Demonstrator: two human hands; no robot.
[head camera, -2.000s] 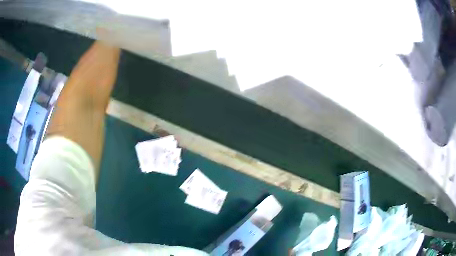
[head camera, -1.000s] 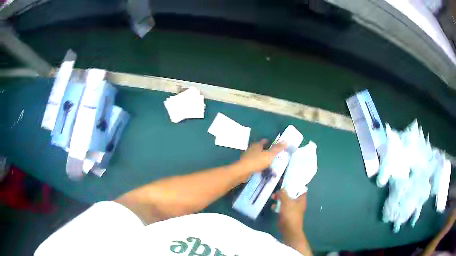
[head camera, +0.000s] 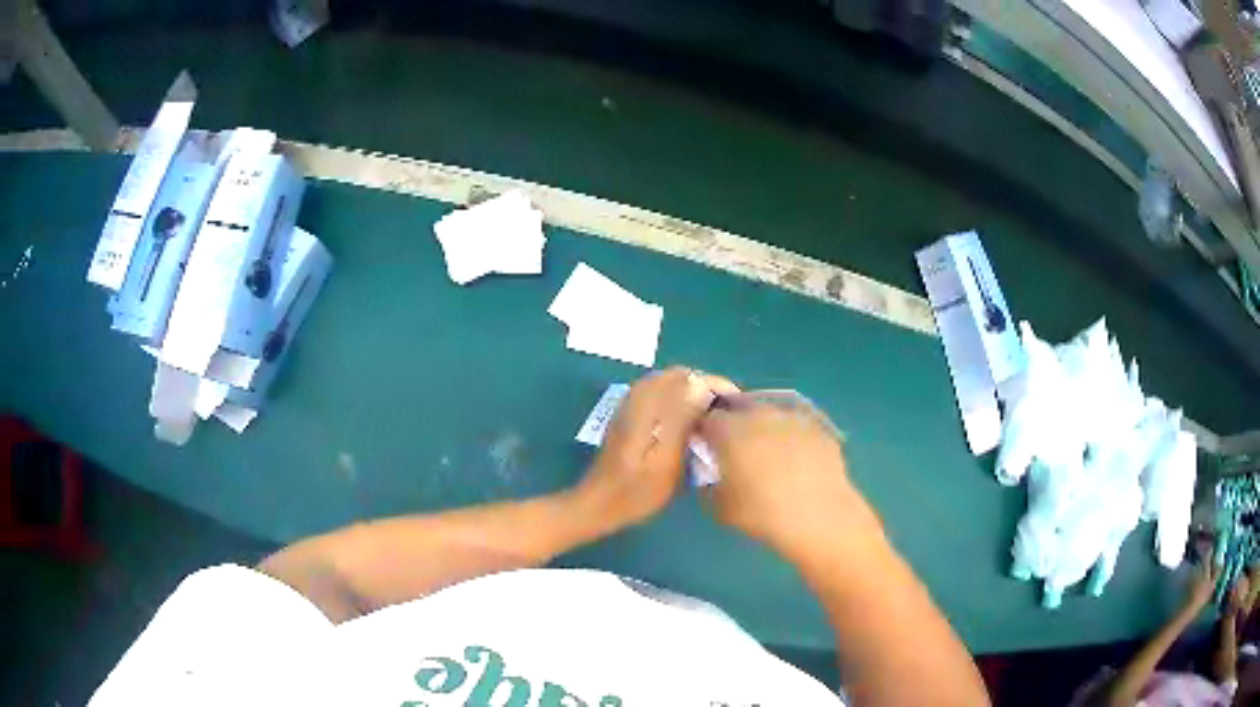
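Note:
My left hand (head camera: 652, 439) and my right hand (head camera: 777, 456) are together in front of my chest, fingers curled around a carton. Both hands cover most of the carton; a pale printed end (head camera: 603, 414) shows left of my left hand and a small bluish-white part (head camera: 703, 463) shows between the hands. White leaflets lie in two loose piles, one (head camera: 493, 238) near the metal strip and one (head camera: 609, 316) closer to my hands. The bagged product seen earlier beside the carton is not visible separately.
Stacked blue-and-white cartons (head camera: 260, 263), some flaps open, lie at left. One carton (head camera: 981, 311) leans beside heaped pale bagged products (head camera: 1085, 456) at right. A worn metal strip (head camera: 622, 221) borders the dark green belt. Another person's arms (head camera: 1175, 635) show at lower right.
My hands have come together over the carton, now largely covered. The white bagged bundle at my right hand is no longer visible. The view has shifted slightly.

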